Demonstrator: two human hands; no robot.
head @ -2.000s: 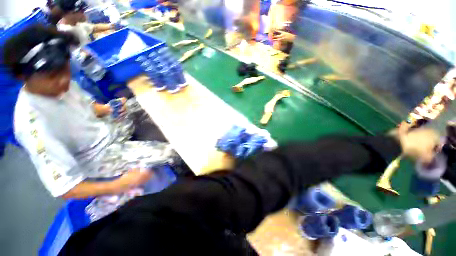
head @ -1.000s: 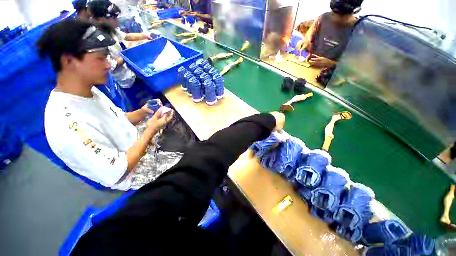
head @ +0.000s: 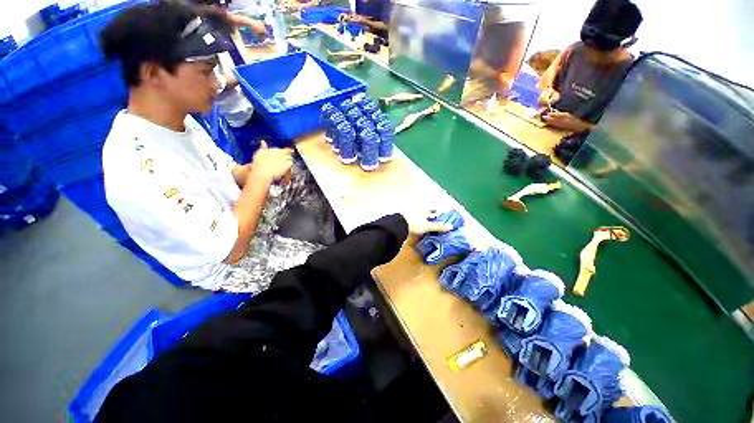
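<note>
Blue denim-look pieces (head: 540, 357) lie in a row along the belt side of the tan bench (head: 417, 310), with squarish open mouths towards me and pale fuzzy rims behind. My left arm in a black sleeve reaches out to the far end of the row. My left hand (head: 423, 226) is small and partly hidden there, at the last blue piece (head: 446, 242); its fingers are over or beside the piece, and the grip is unclear. My right hand is out of the picture. A small yellowish tube (head: 467, 355) lies alone on the bench.
A seated worker (head: 169, 186) is at the left. More blue pieces (head: 358, 136) stand upright beyond, near a blue bin (head: 289, 116). Another blue bin (head: 149, 330) is below my arm. The green belt (head: 529, 240) carries tan curved parts (head: 589, 263). Clear screens stand behind it.
The view has swung left, then steadied. My left arm came back from the far right to the row's far end. The neighbour's hands have moved up from the lap.
</note>
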